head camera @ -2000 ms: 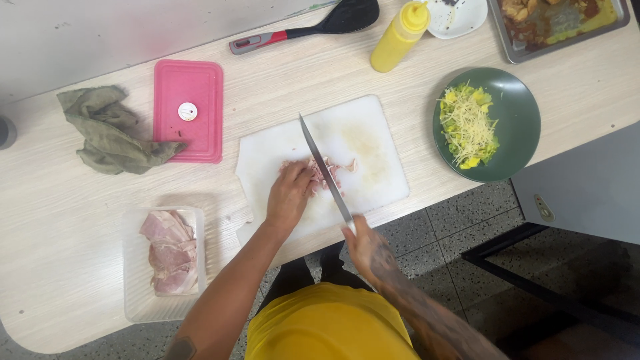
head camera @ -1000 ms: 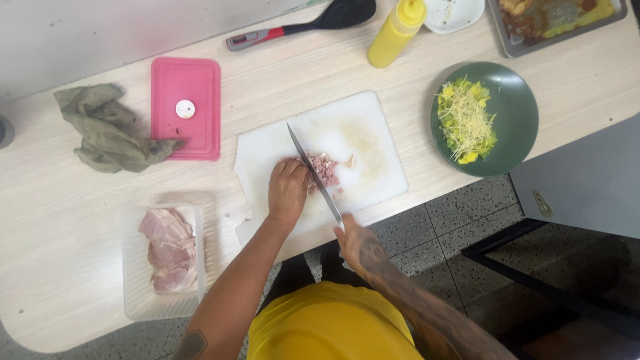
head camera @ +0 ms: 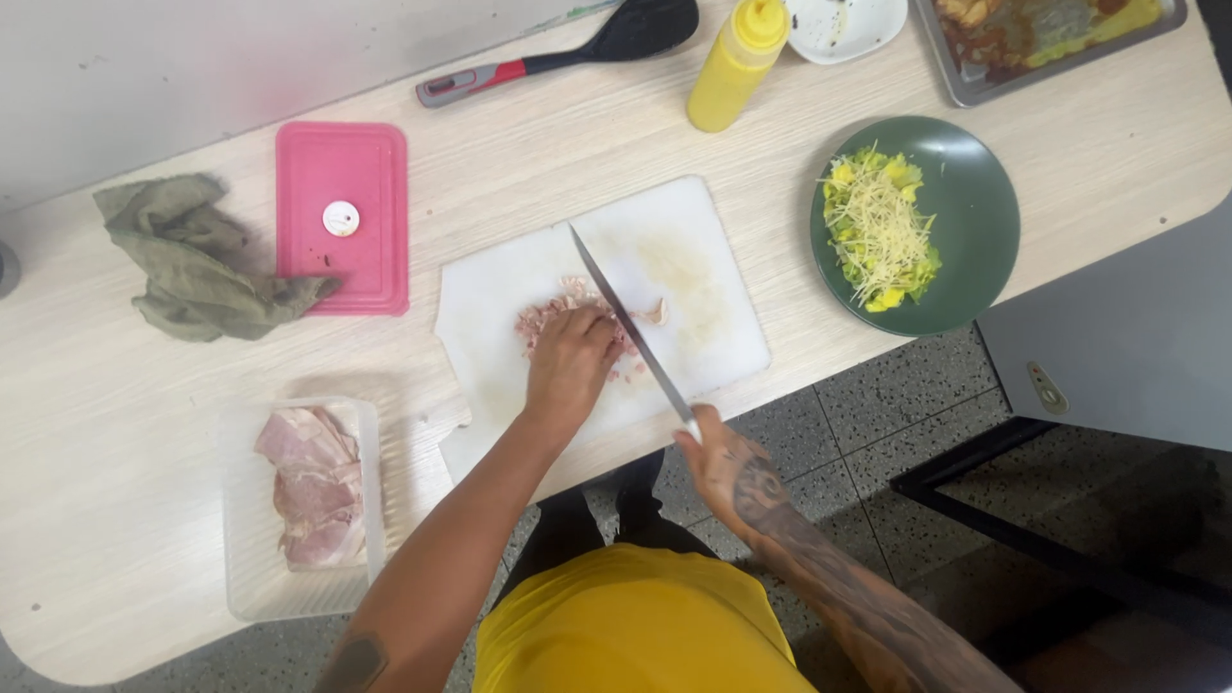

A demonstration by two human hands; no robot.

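My right hand (head camera: 710, 460) grips the white handle of a long kitchen knife (head camera: 632, 327), its blade angled across a white plastic cutting board (head camera: 707, 231). My left hand (head camera: 570, 368) presses with bent fingers on chopped ham (head camera: 539, 318), just left of the blade. A loose strip of meat (head camera: 657, 312) lies right of the blade. Sliced ham (head camera: 313, 491) sits in a clear plastic container (head camera: 370, 481) at the lower left. On the right, a dark green plate (head camera: 972, 236) holds chopped lettuce and yellow pieces topped with shredded cheese (head camera: 878, 231).
Beyond the board are a black spatula (head camera: 640, 29), a yellow squeeze bottle (head camera: 736, 67), a white dish (head camera: 847, 24) and a metal tray (head camera: 972, 94) with food remains. A pink lid (head camera: 366, 164) lies left, partly under a green cloth (head camera: 197, 260). The table's near edge runs below the board.
Chopped meat that lay right of the blade a second ago is now mostly under and left of my left hand. The knife stays in my right hand.
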